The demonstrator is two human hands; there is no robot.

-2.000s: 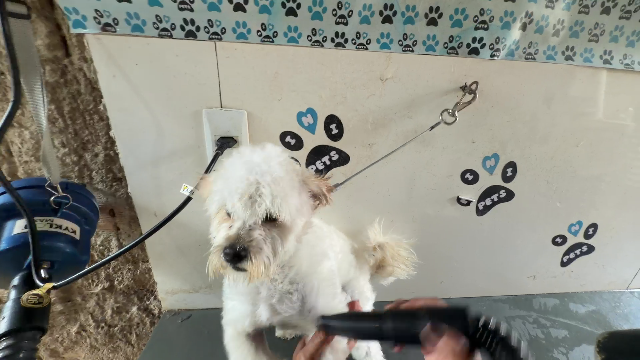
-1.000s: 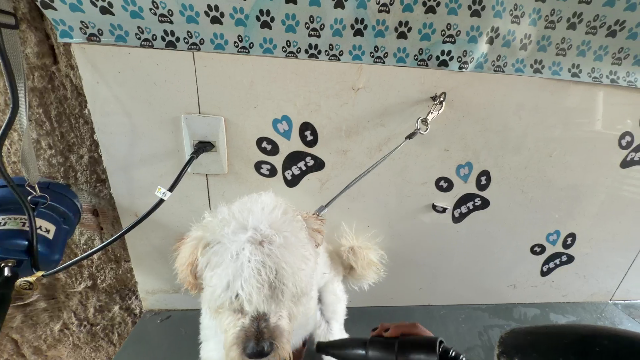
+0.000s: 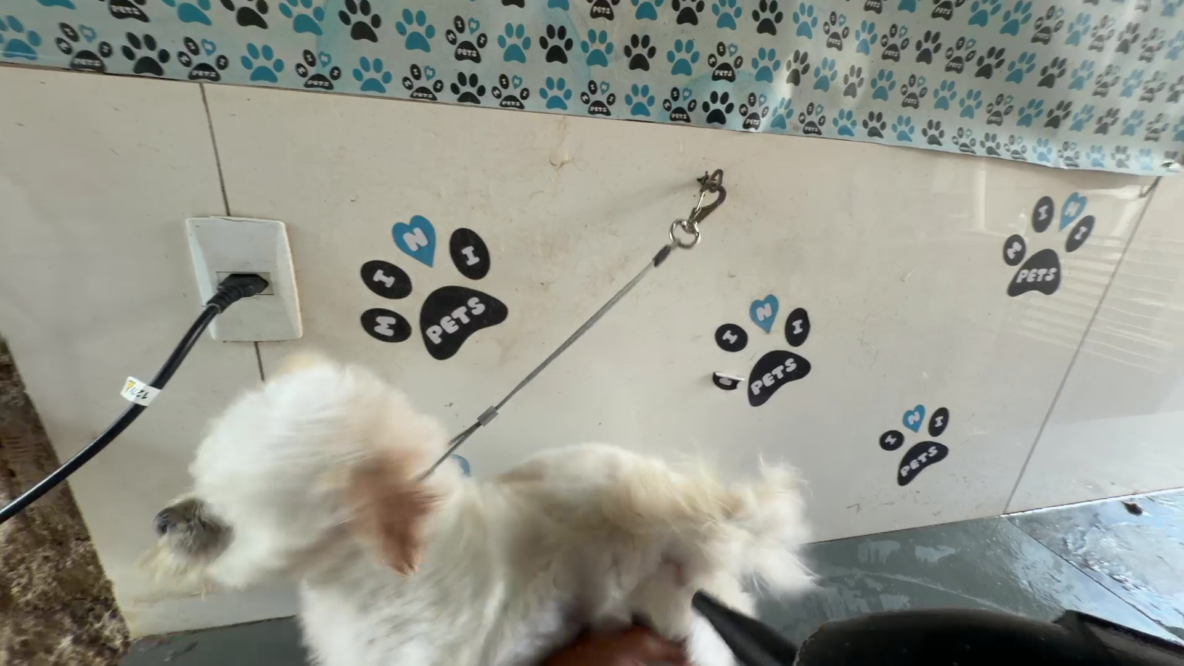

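A small white dog with tan ears [image 3: 592,527] stands side-on, its head toward the left and its tail toward the right. A thin grey cable leash [image 3: 573,342] runs from its neck up to a metal clip [image 3: 709,199] on the wall. What looks like my left hand [image 3: 620,647] is against the dog's underside at the bottom edge; its fingers are hidden. The black nozzle of a pet dryer [image 3: 745,629] points at the dog's hindquarters from the lower right. My right hand is out of sight.
A black plug with its cord [image 3: 176,356] sits in a white wall outlet [image 3: 245,314] at left. Behind the dog is a tiled wall with paw decals, under a paw-print sheet [image 3: 592,65]. The dark grey tabletop [image 3: 888,573] looks wet. A large black object [image 3: 971,638] fills the lower right.
The dog has turned from facing me to side-on, head to the left. The hand seen behind the nozzle a second ago is no longer there. The view has shifted closer to the wall.
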